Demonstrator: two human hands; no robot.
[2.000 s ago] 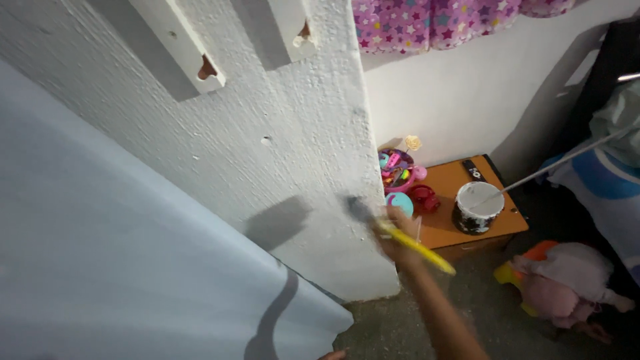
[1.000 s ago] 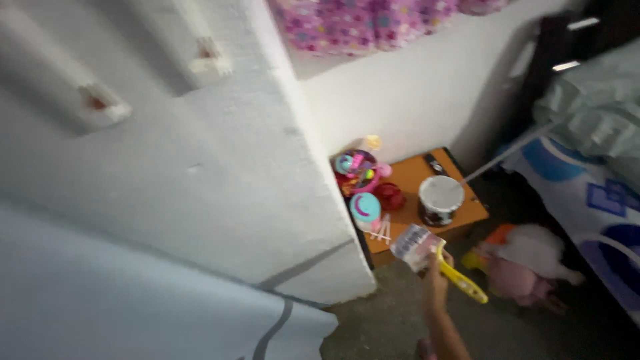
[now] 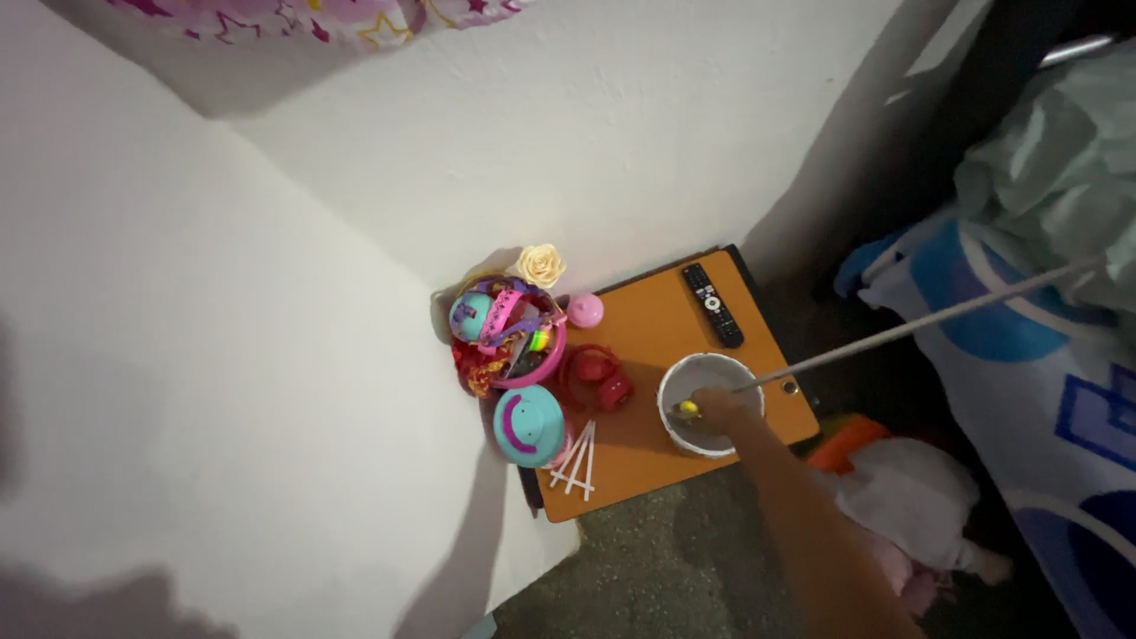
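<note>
My right hand [image 3: 721, 410] reaches into the mouth of a white paint bucket [image 3: 666, 390], closed around a brush whose yellow handle end [image 3: 689, 409] shows beside the fingers. The bristles are hidden inside the bucket. The bucket stands on a small orange-topped table [image 3: 621, 484]. Behind the hand, a long pale stick [image 3: 914, 325] runs from the bucket rim up to the right. My left hand is not in view.
On the table lie a black remote control [image 3: 713, 304], red headphones [image 3: 603, 377] and white sticks [image 3: 579, 466]. A pink basket of trinkets [image 3: 532, 368] and a turquoise container [image 3: 530, 426] sit against the white wall [image 3: 311, 399]. A plush toy [image 3: 914, 497] and bedding [image 3: 985, 293] are at right.
My right hand has moved from the white panel, past the table's front edge, into the bucket with the yellow-handled brush. The view has swung right and closer to the table.
</note>
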